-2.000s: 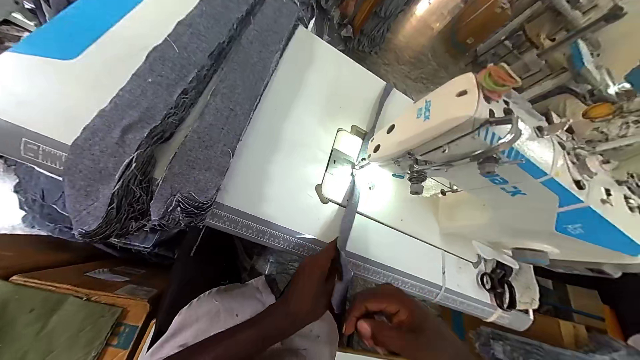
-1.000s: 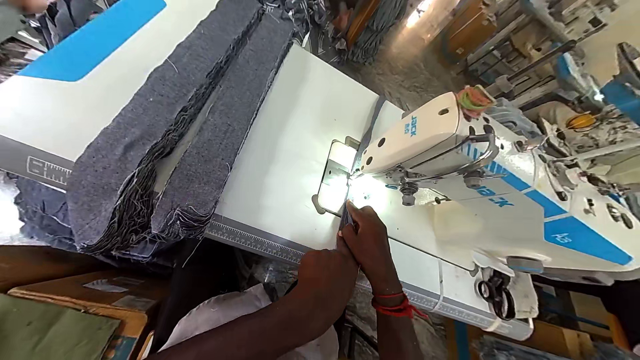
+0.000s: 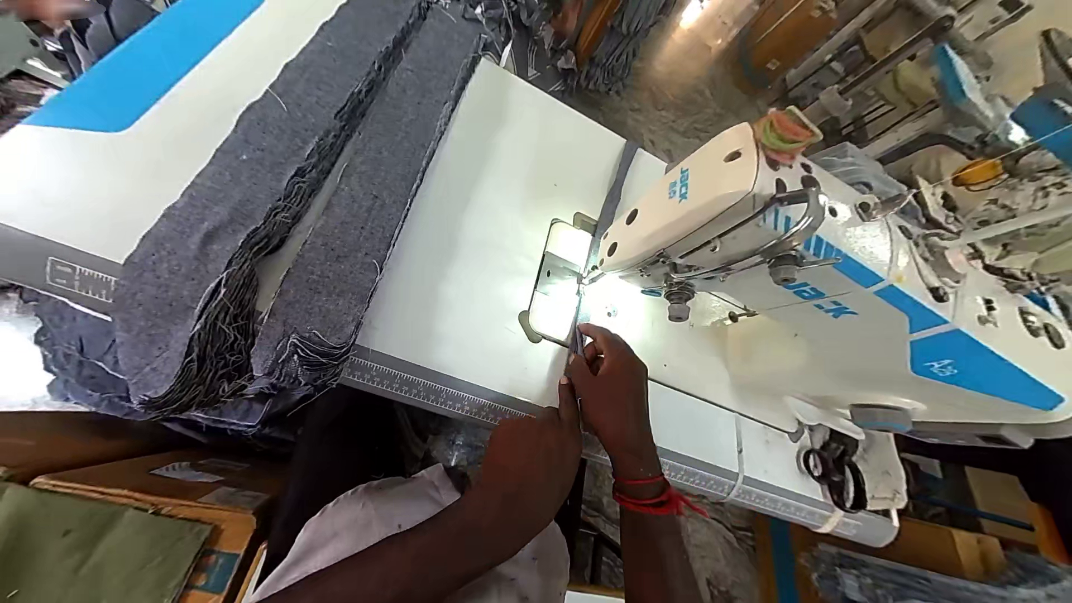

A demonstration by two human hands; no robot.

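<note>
A white Jack sewing machine [image 3: 712, 201] stands on the bed, its lit needle area over the metal needle plate [image 3: 554, 280]. A narrow grey fabric strip [image 3: 618, 180] runs past the presser foot toward me. My right hand [image 3: 611, 377], with red thread at the wrist, pinches the strip just in front of the foot. My left hand [image 3: 536, 456] grips the strip lower down, at the table's front edge, its fingers touching the right hand. The strip is mostly hidden by both hands.
Stacked grey fabric pieces [image 3: 335, 218] with frayed edges lie to the left. A printed ruler [image 3: 435, 392] follows the front edge. Black-handled scissors [image 3: 833, 477] hang at the machine's right end. Cardboard boxes [image 3: 151, 494] sit at lower left, with green cloth [image 3: 92, 536] on top.
My right hand has moved up from below the table edge to the strip near the presser foot. My left hand has shifted slightly right along the strip. Less strip shows in front of the foot.
</note>
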